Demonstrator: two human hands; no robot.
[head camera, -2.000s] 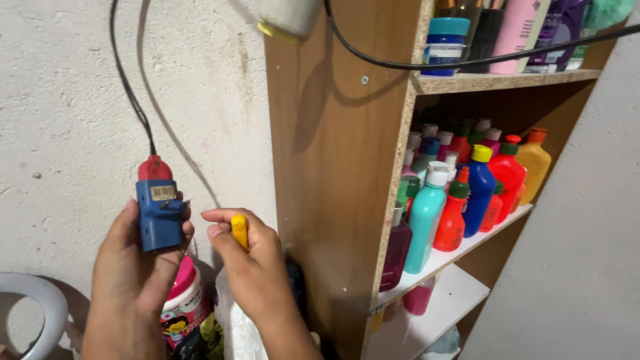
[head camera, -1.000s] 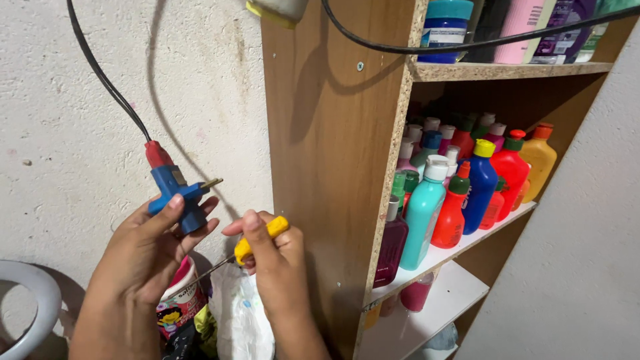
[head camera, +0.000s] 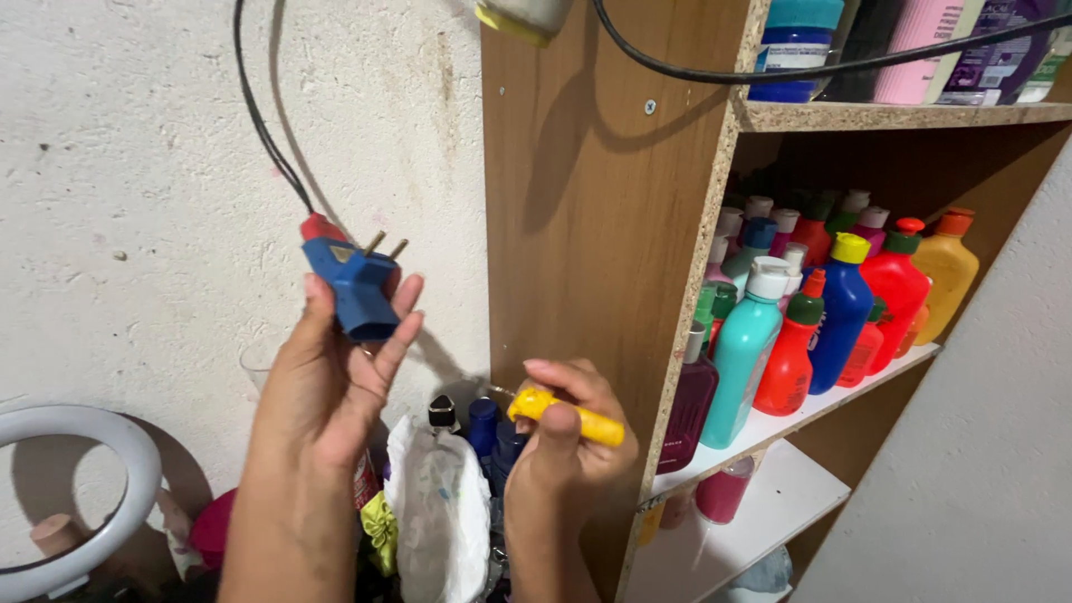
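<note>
My left hand (head camera: 335, 377) holds a blue plug adapter (head camera: 356, 289), its two metal pins pointing up and to the right. A red plug (head camera: 320, 228) on a black cable (head camera: 268, 134) sits in the adapter's upper end. To the right and lower, my right hand (head camera: 565, 452) grips a tool with a yellow handle (head camera: 569, 416); a thin metal shaft shows at the handle's left end, and its tip is hard to make out. The tool and the adapter are apart.
A wooden shelf unit (head camera: 603, 251) with many bottles (head camera: 745, 352) stands at the right. Another black cable (head camera: 670, 75) crosses its upper part. Below my hands are a white bag-like item (head camera: 440, 519) and dark bottles (head camera: 483, 427). A pale ring (head camera: 138, 469) is at the lower left.
My left hand has turned the adapter, so its pins now show pointing up and right. In my right hand the yellow handle has swung round, its far end now lower right.
</note>
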